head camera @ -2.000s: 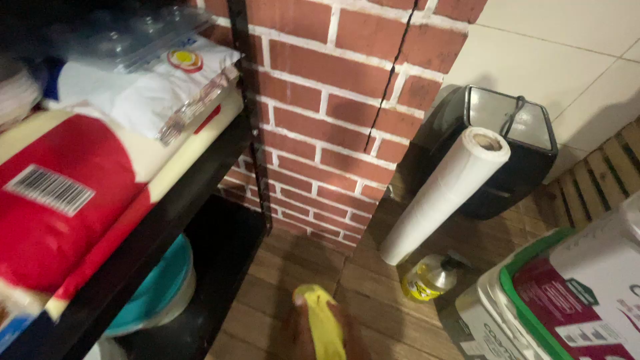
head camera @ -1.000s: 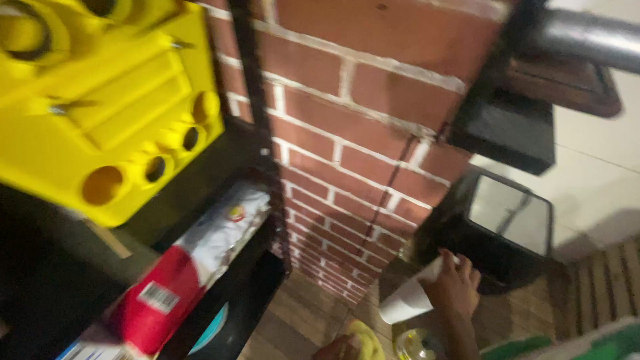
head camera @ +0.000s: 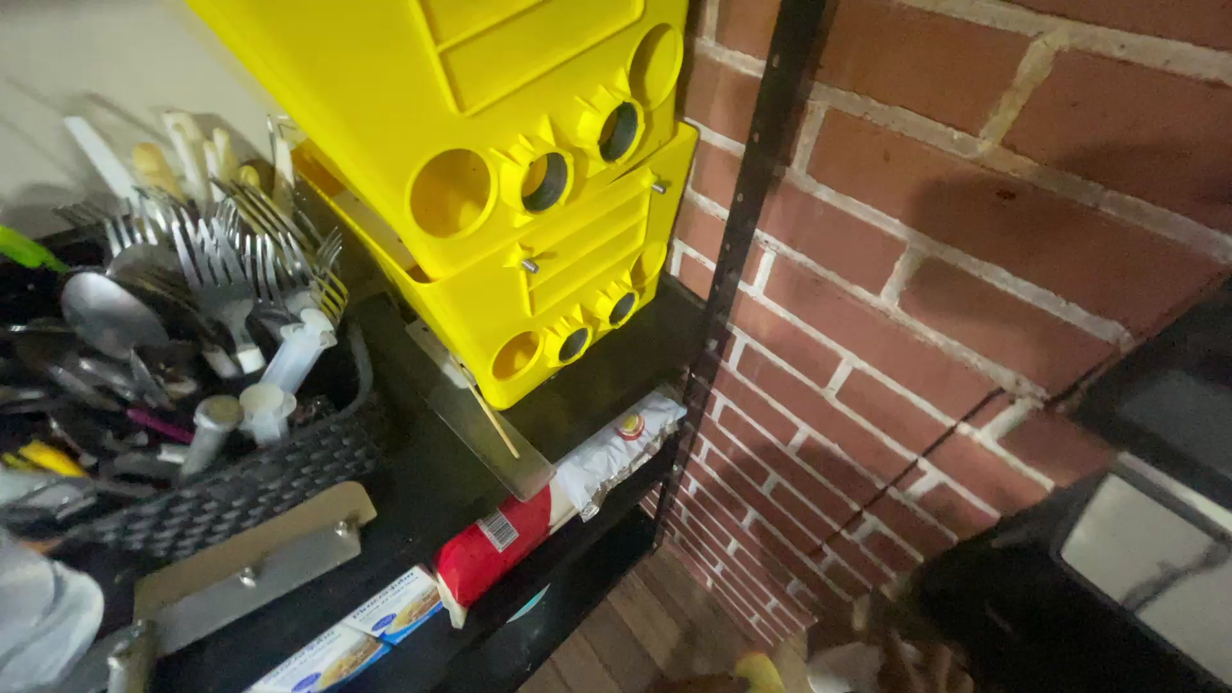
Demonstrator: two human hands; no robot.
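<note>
At the bottom edge, dim and mostly cut off, my left hand [head camera: 701,684] is at a yellow item [head camera: 760,672], perhaps a cloth. Just right of it, my right hand [head camera: 919,666] shows as a dark blurred shape beside a white object [head camera: 845,666], likely the white roll. Its fingers cannot be made out. Both hands are low, by the foot of the brick-patterned wall [head camera: 866,404].
Yellow plastic bins [head camera: 577,250] stand on a black shelf [head camera: 404,520] beside a dark woven basket [head camera: 241,496] of cutlery. Lower are a red package [head camera: 496,553], a white package [head camera: 626,452] and small boxes [head camera: 395,606]. A black metal post [head camera: 746,212] rises before the wall.
The view has swung up and left, bringing the cutlery basket into sight. Between the two earlier frames, my right hand came in and reached the white roll. The yellow item stays by my left hand.
</note>
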